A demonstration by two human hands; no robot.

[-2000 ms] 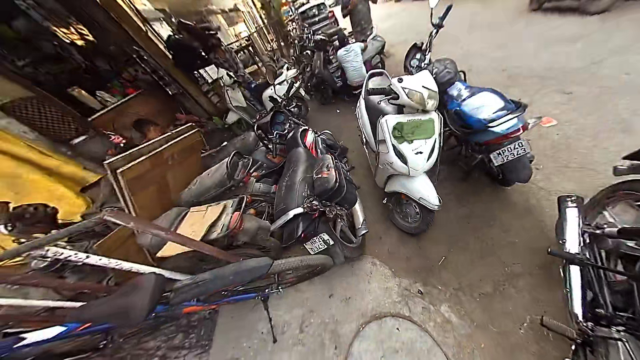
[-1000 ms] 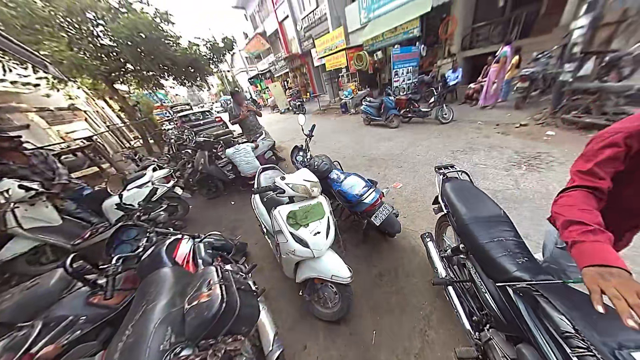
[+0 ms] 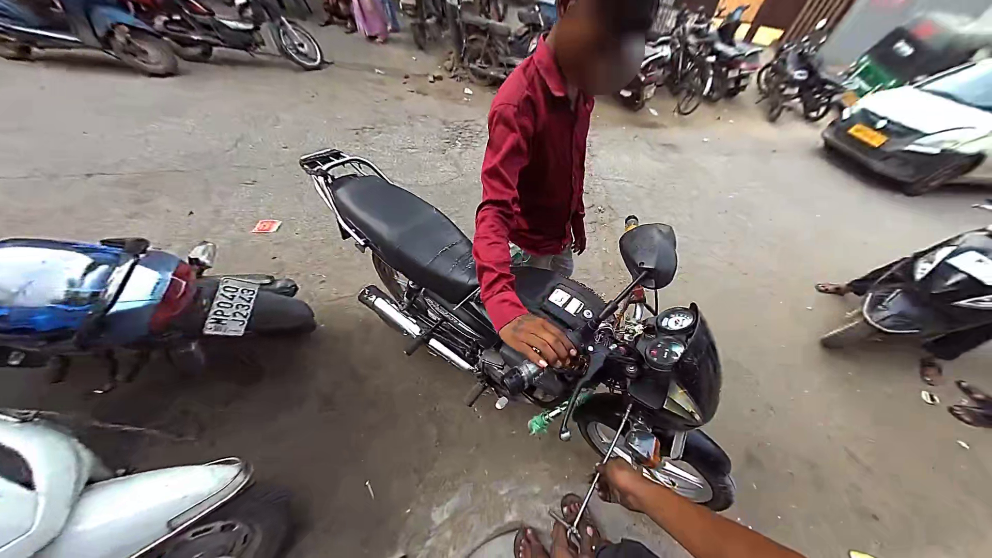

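Observation:
My right hand [image 3: 620,484] reaches in from the lower right, its fingers closed around a thin metal rod [image 3: 612,449]. The rod slants from beside the front turn signal [image 3: 643,446] down to a crosspiece above my feet; its exact kind is unclear. My left hand is not in view. A black motorcycle [image 3: 411,232] stands with its front wheel [image 3: 666,480] just beyond my right hand. Its round gauges [image 3: 665,350] and mirror [image 3: 651,254] are above the hand. Green cloth or string [image 3: 540,423] hangs by the handlebar. A person in a red shirt [image 3: 527,170] rests a hand on the handlebar.
A blue motorbike [image 3: 70,287] and a white scooter [image 3: 101,504] stand to the left. A black two-wheeler [image 3: 953,287] is at the right edge, with people's feet beside it. A white car [image 3: 914,124] and parked motorcycles [image 3: 682,62] are farther back.
The view has swung right to the black motorcycle. My right hand and the rod have come into view. The person's hand, on the seat area one second ago, is now at the handlebar.

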